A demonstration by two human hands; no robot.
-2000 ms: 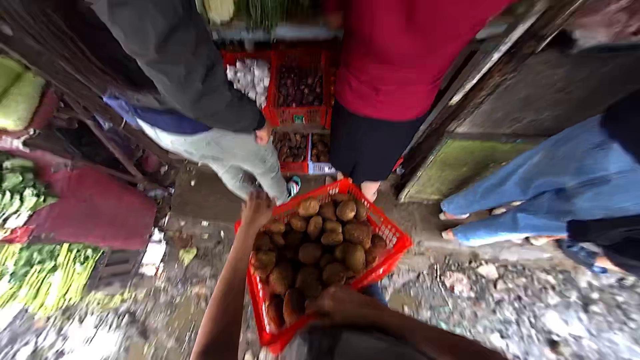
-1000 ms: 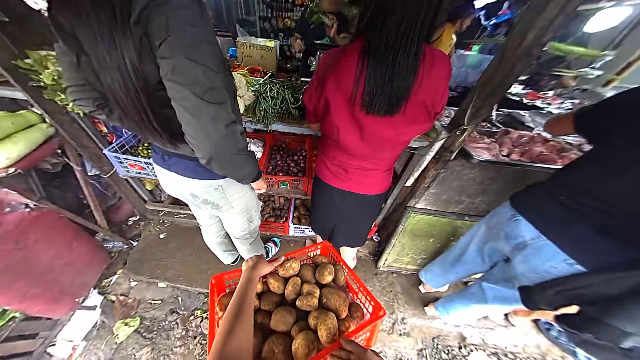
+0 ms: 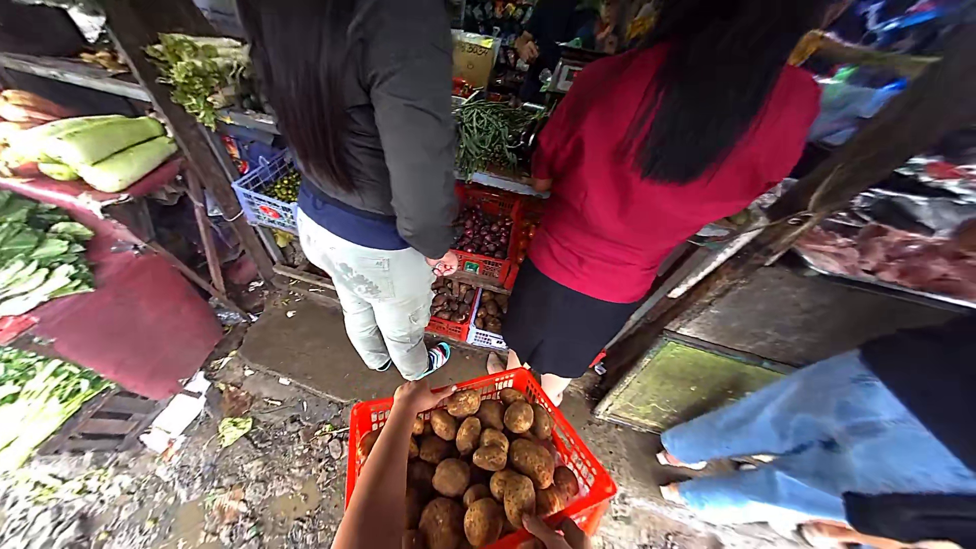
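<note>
A red plastic crate [image 3: 585, 451] full of brown potatoes [image 3: 491, 450] is low in the view, tilted a little. My left hand [image 3: 421, 395] grips the crate's far rim at its left part, with the forearm crossing over the left side. At the near right edge, my right hand [image 3: 555, 532] holds the crate, its thumb beside the potatoes; the bottom of the frame cuts this hand off. The crate's near side is partly out of view.
Two people stand just ahead, one in a dark jacket [image 3: 415, 114], one in a red top [image 3: 648, 175]. Between them are red crates of onions [image 3: 485, 232]. A person in jeans [image 3: 808, 435] is at right, near a meat tray [image 3: 892, 259]. Wet, littered ground [image 3: 267, 473] lies at left.
The view has tilted up, showing more of the stall and people. Both hands stay on the crate of potatoes, which sits lower in the view than two seconds ago.
</note>
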